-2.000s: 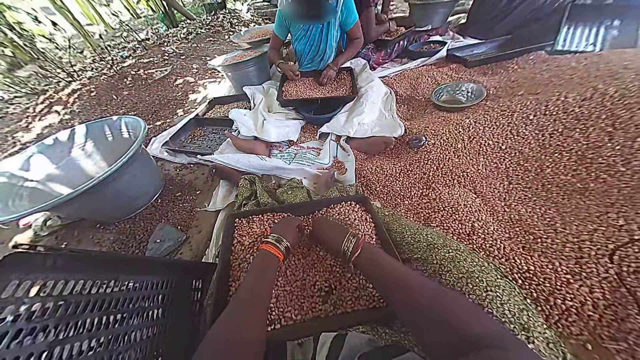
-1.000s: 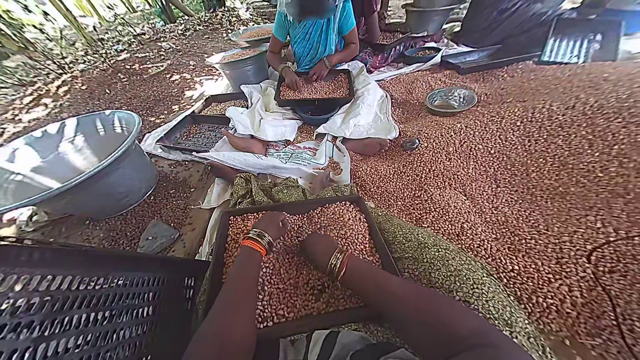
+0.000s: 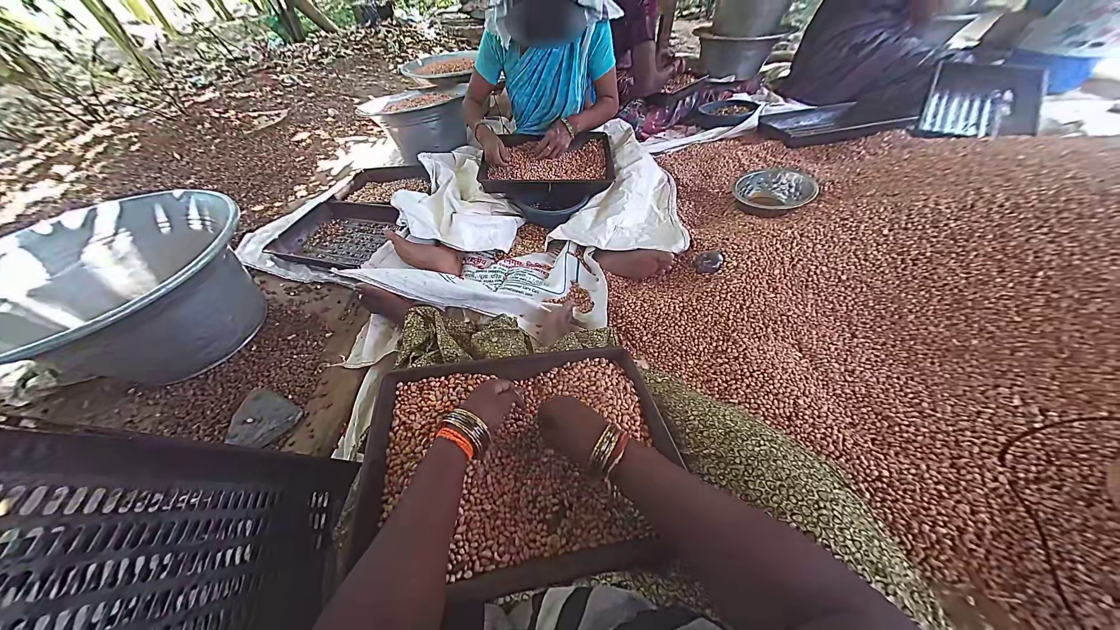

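A dark rectangular tray (image 3: 381, 446) rests over my lap, spread with reddish-brown nuts or seeds (image 3: 499, 516). My left hand (image 3: 492, 404), with metal and orange bangles at the wrist, has its fingers down among them near the tray's upper middle. Just to its right is my right hand (image 3: 570, 427), also bangled, its knuckles bent over the same layer. The two hands are close but apart. Their fingertips are mostly hidden, so whether anything is pinched does not show. Patterned green cloth (image 3: 752, 455) lies under and beside the tray.
A black slotted crate (image 3: 175, 464) and a large metal tub (image 3: 201, 306) stand at left, near a flat stone (image 3: 262, 418). A wide heap of nuts or seeds (image 3: 875, 306) covers the right, with a metal bowl (image 3: 776, 188) on it. Opposite, a person (image 3: 542, 79) handles another tray (image 3: 547, 185).
My hands have shifted slightly within the tray, with a small gap between them now. At the upper right, a slotted tray seen partly before now shows more fully.
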